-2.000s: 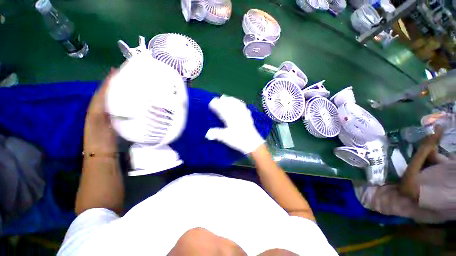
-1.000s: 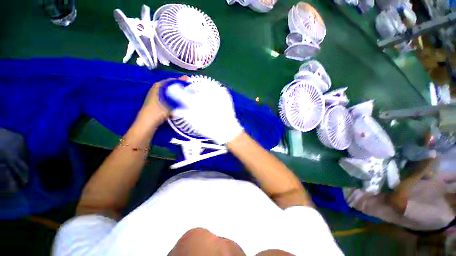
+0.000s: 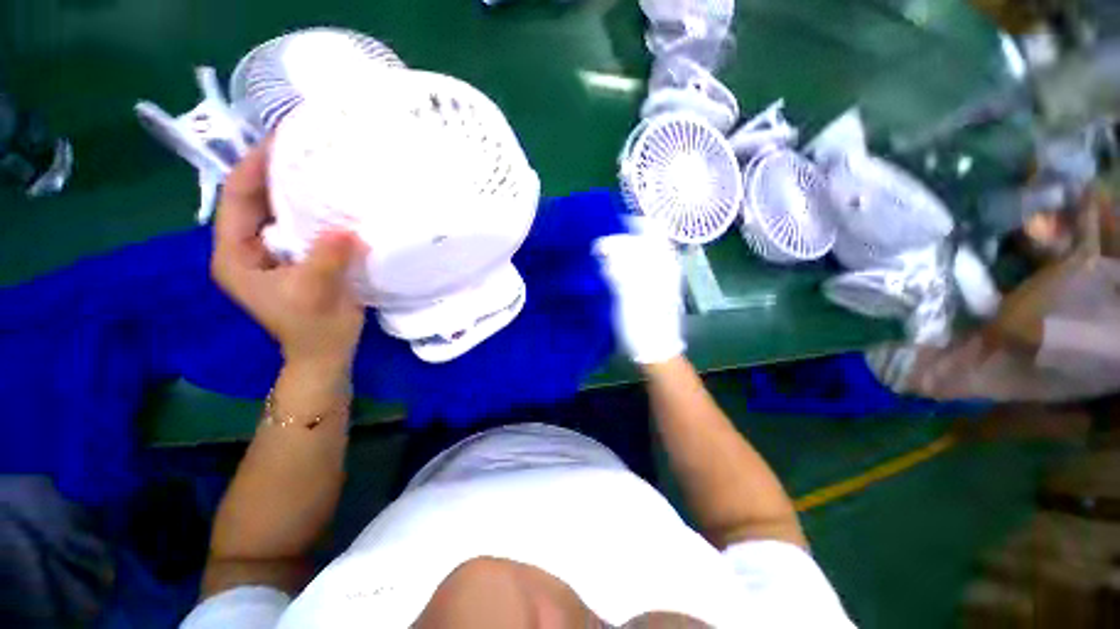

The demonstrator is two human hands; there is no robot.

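Note:
A white clip fan (image 3: 418,172) is held up over the cloth in my bare left hand (image 3: 295,264), its head tilted and its clip base towards me. My right hand (image 3: 645,295) wears a white glove and is off the fan, over the right end of the cloth. Its fingers are blurred, and I cannot tell if they pinch the cloth. The bright blue cloth (image 3: 516,350) lies along the near table edge. Another white fan (image 3: 326,62) lies behind the held one, partly hidden, with its open clip to its left.
Several white fans (image 3: 683,178) lie at the right, some touching. A pale green block (image 3: 703,280) lies between them and my right hand. A clear crinkled bag (image 3: 933,301) is by the right fans. Another person's arm (image 3: 1026,307) is at the far right. A bottle end (image 3: 52,166) shows at left.
The fan has been raised and turned from its grille to its smoother side in my left hand. My gloved hand has left the fan's face and moved right. The view has shifted.

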